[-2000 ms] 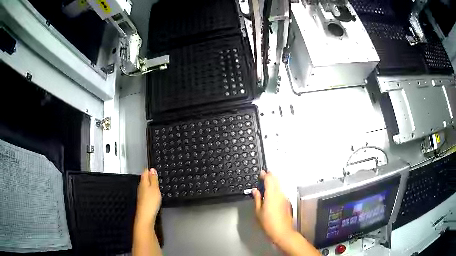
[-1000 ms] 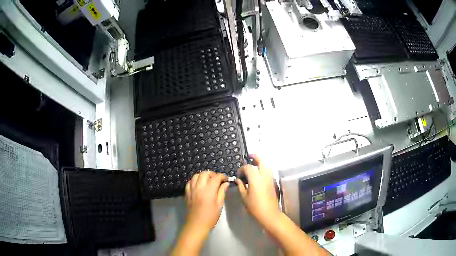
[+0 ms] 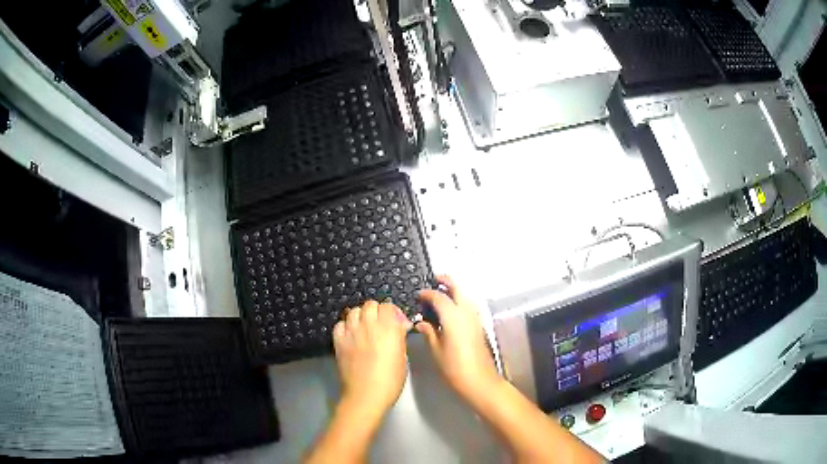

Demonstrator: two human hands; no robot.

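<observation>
A loaded black part tray (image 3: 317, 258) with rows of small shiny round parts lies on the pale deck in front of me. My left hand (image 3: 374, 349) rests at its near edge, fingers bent over it. My right hand (image 3: 456, 340) is at its near right corner. The fingertips of both hands meet around a small white piece (image 3: 416, 318) at the tray's edge. The piece is too small to name, and which fingers grip it is partly hidden.
A partly filled tray (image 3: 304, 140) lies beyond. An empty black tray (image 3: 190, 385) is at lower left. A touchscreen (image 3: 606, 340), red button (image 3: 595, 413) and keyboard (image 3: 757, 290) are at right. A machine arm (image 3: 238, 125) reaches over the far tray. A metal housing (image 3: 544, 77) stands behind.
My left hand has left the tray's left side and come to the near edge beside my right hand. The view has shifted, so the trays and touchscreen appear further left.
</observation>
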